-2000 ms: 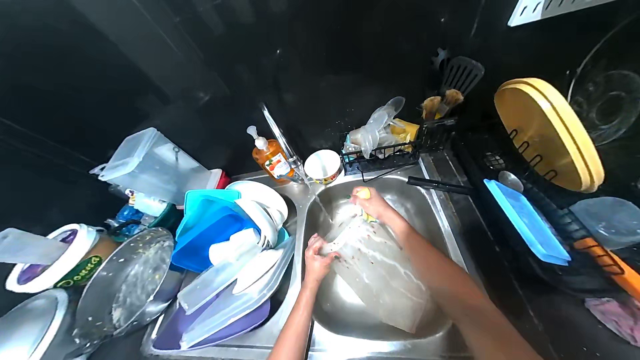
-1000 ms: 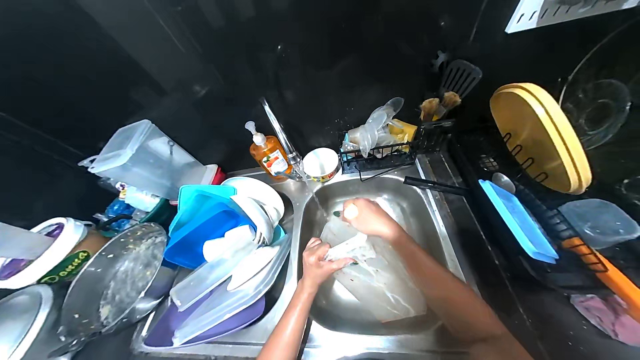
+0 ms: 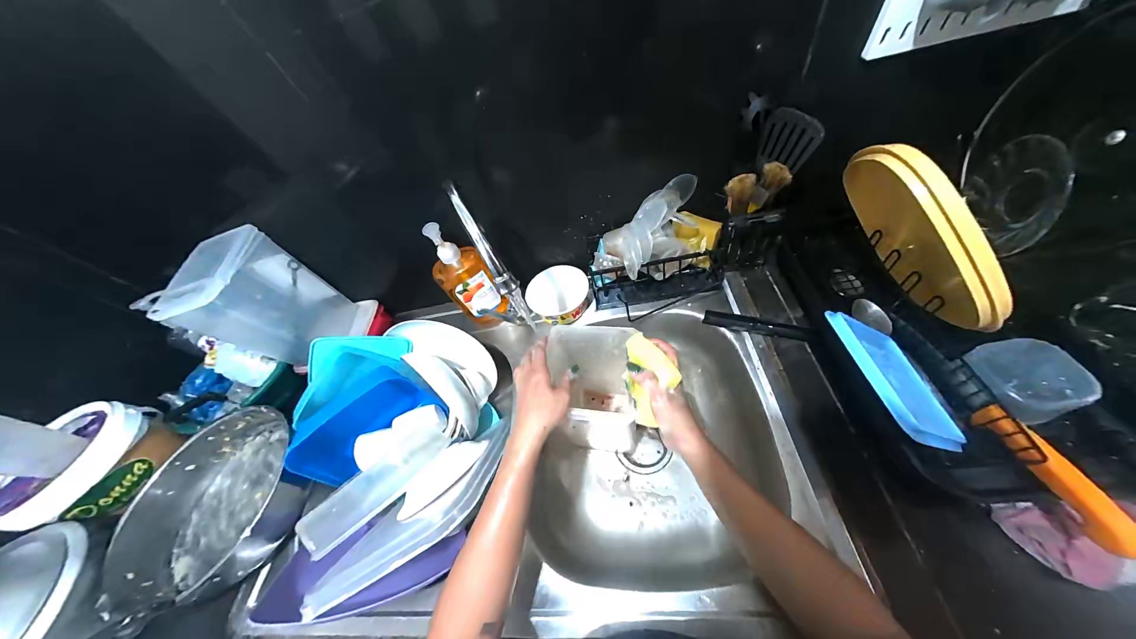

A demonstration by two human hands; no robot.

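A translucent plastic container (image 3: 602,429) is tilted in the upper part of the steel sink basin (image 3: 657,541), with dark specks and brownish residue inside. My left hand (image 3: 541,390) grips its left side. My right hand (image 3: 667,399) holds a yellow sponge (image 3: 655,364) against the container's right side. The chrome faucet (image 3: 484,240) rises behind my left hand, with an orange soap bottle (image 3: 469,282) beside it and a white tub (image 3: 557,293) at the basin's back edge.
Left of the basin, plastic containers and lids (image 3: 355,426) are piled beside a large dirty metal pan (image 3: 200,506). A black wire caddy (image 3: 661,275) stands behind. A black handle (image 3: 754,326) juts over the right rim, near a dish rack holding a blue lid (image 3: 892,382).
The container is now upright enough to show its inside, and more of the basin floor and drain shows. The right hand has moved down slightly, and the yellow sponge is plainly visible in it.
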